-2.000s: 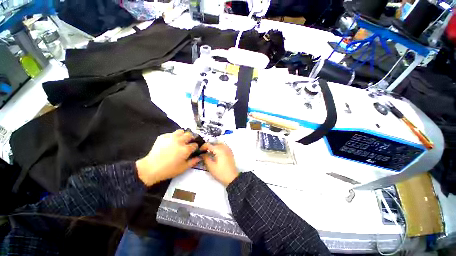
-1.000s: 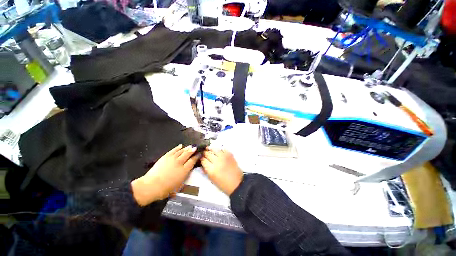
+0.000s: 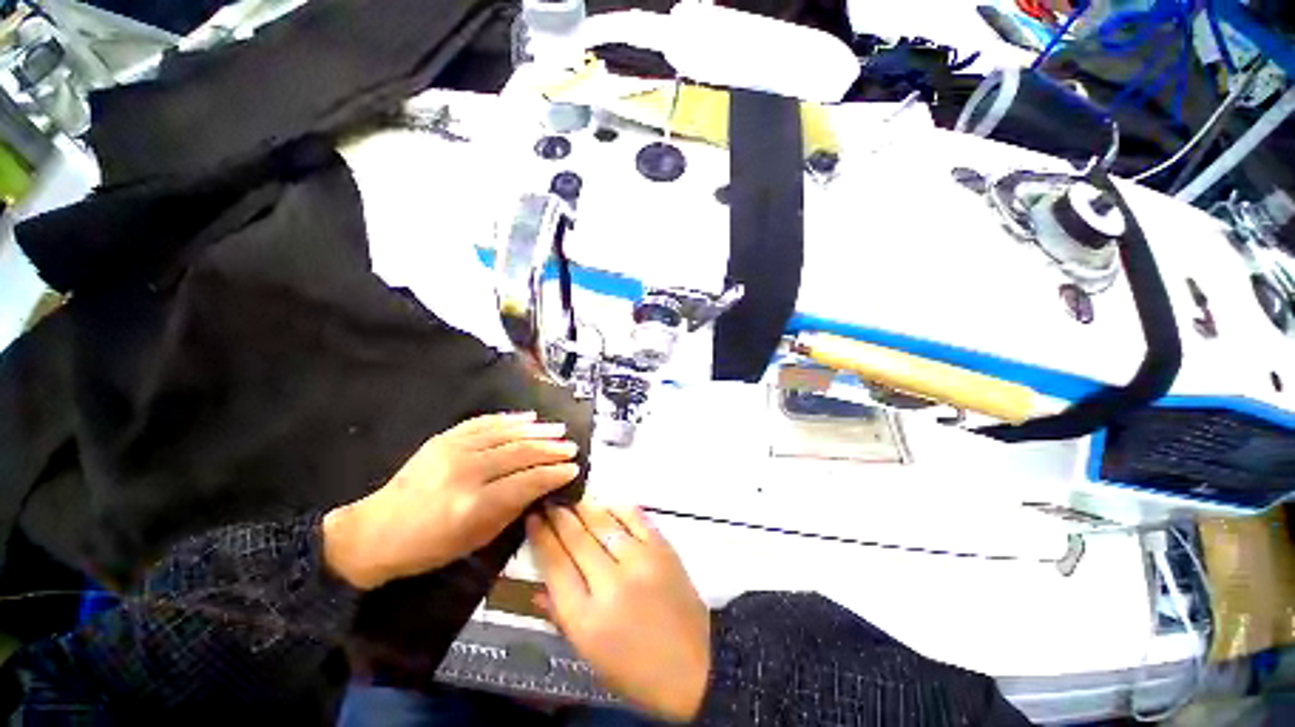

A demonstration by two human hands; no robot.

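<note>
A dark garment panel (image 3: pixel 313 362) lies on the white machine table, its right edge running to the presser foot (image 3: pixel 619 405). My left hand (image 3: pixel 455 497) lies flat on the panel just in front of the foot, fingers together, pressing it down. My right hand (image 3: pixel 621 597) is at the panel's right edge, its fingertips touching the cloth beside my left fingertips. Whether it pinches the edge cannot be told. The white sewing machine (image 3: pixel 909 270) stands behind my hands. The needle tip is too small to make out.
Black bands (image 3: pixel 764 234) drape over the machine head. A wooden-handled tool (image 3: pixel 923 372) lies along the blue stripe. A clear packet (image 3: pixel 838 423) is on the bed. More dark cloth (image 3: pixel 284 85) lies behind left. A ruler strip (image 3: pixel 533 668) runs along the front edge. A lamp (image 3: pixel 764 50) hangs above.
The view has moved closer to the machine. My hands have moved from gathering the cloth edge at the foot to lying flatter along it, and the panel's edge is spread smoother.
</note>
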